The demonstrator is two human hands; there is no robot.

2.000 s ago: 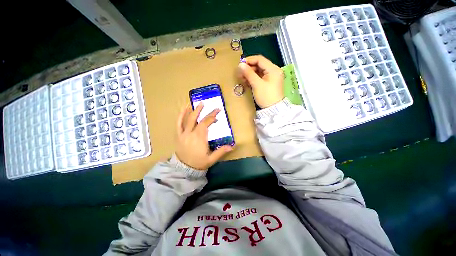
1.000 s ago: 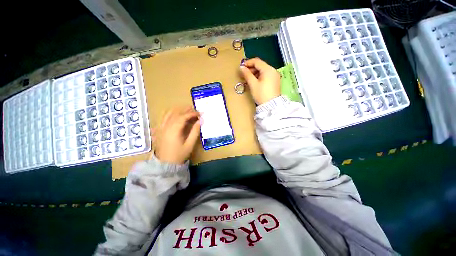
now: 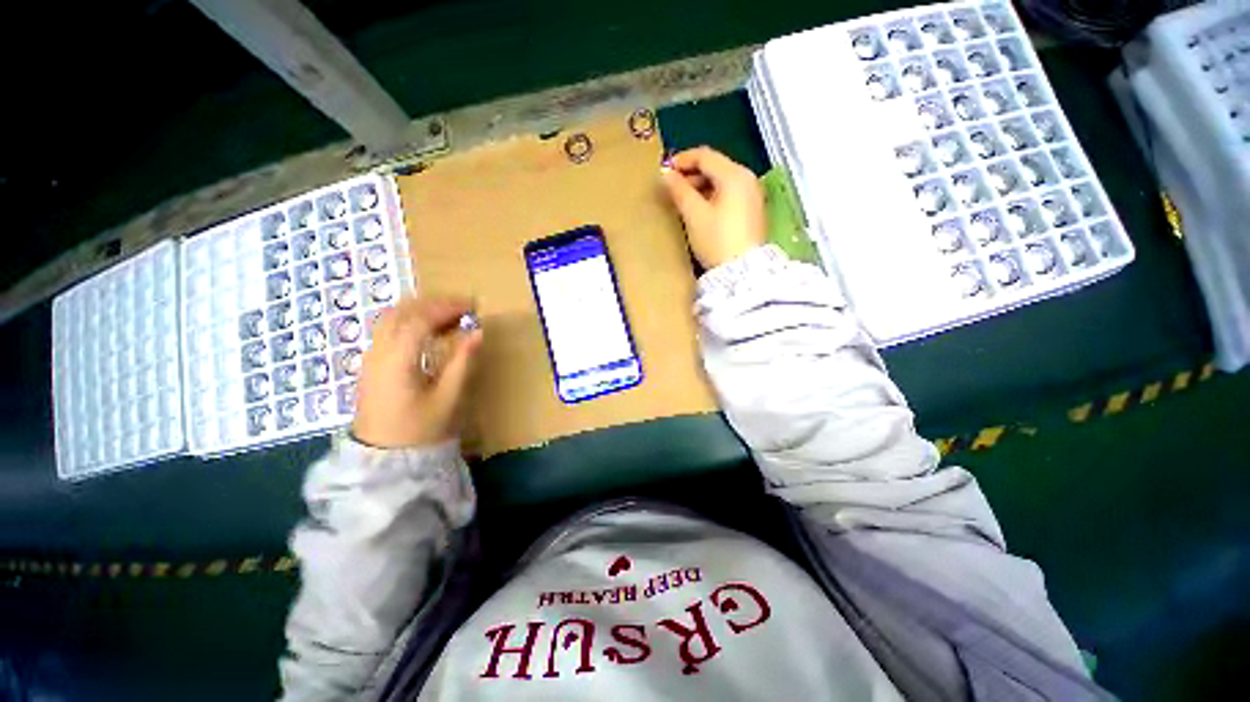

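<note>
The phone (image 3: 587, 318) lies upright on the cardboard sheet (image 3: 500, 206), with a white screen and blue top bar. My left hand (image 3: 411, 370) is left of the phone and pinches a small shiny ring (image 3: 469, 322) between its fingertips; another shiny bit shows among its fingers. My right hand (image 3: 720, 206) is right of the phone's top and pinches a small ring (image 3: 668, 163), mostly hidden by the fingers. Two loose rings, one on the left (image 3: 579, 147) and one on the right (image 3: 640, 125), lie near the cardboard's top edge.
The left blister tray (image 3: 219, 295) is partly filled with rings, beside an empty tray (image 3: 117, 364). A stack of white trays (image 3: 857, 178) stands at right, with a green slip (image 3: 787, 217) by it. More trays (image 3: 1206, 151) stand far right. A metal post (image 3: 309, 69) rises behind.
My left hand has moved left from the phone and now shows a shiny ring at its fingertips. The loose ring below my right hand is gone from the cardboard. My right hand has barely moved.
</note>
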